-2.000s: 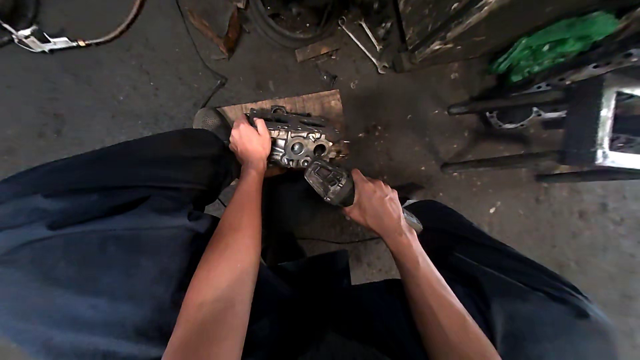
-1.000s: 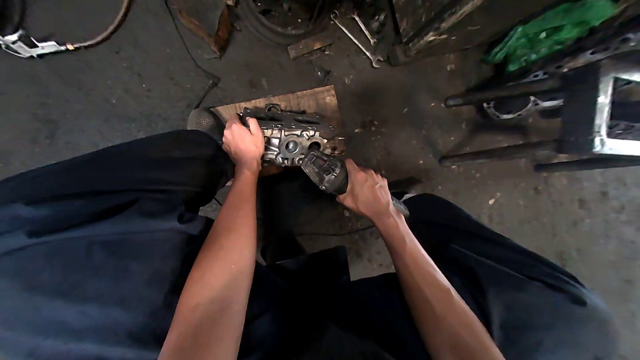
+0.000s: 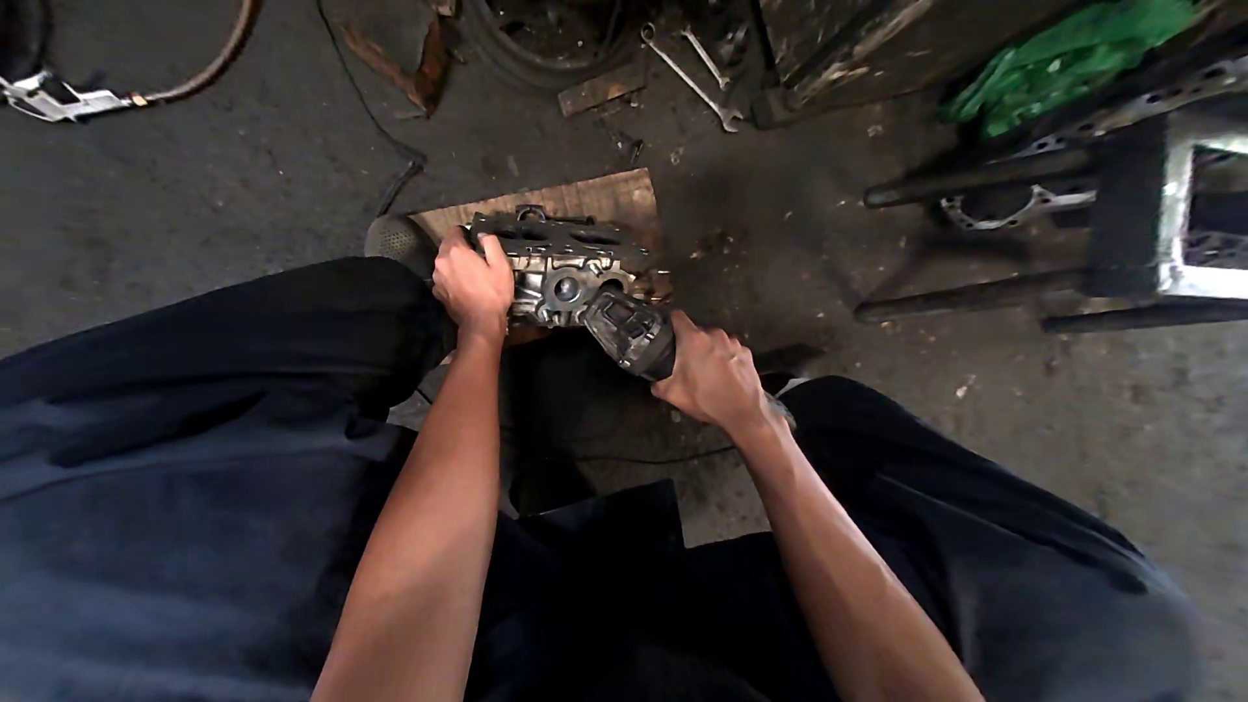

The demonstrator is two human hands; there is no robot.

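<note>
A metal engine cylinder head (image 3: pixel 566 286) rests on a wooden board (image 3: pixel 624 198) between my knees, its round port openings facing me. My left hand (image 3: pixel 475 280) grips the left end of the casting, thumb over its upper edge. In my right hand (image 3: pixel 715 375) is a dark power tool (image 3: pixel 630 332), held by its body at the lower right of the casting. The tool's head overlaps the right-hand port, and its working tip is hidden from view.
Two wrenches (image 3: pixel 688 80) and a wood scrap (image 3: pixel 602 90) lie on the floor beyond the board. A black metal stand (image 3: pixel 1121 210) is at right, near a green plastic bag (image 3: pixel 1071 60). A hose with a metal fitting (image 3: pixel 68 99) lies upper left; a cable (image 3: pixel 363 97) crosses the floor.
</note>
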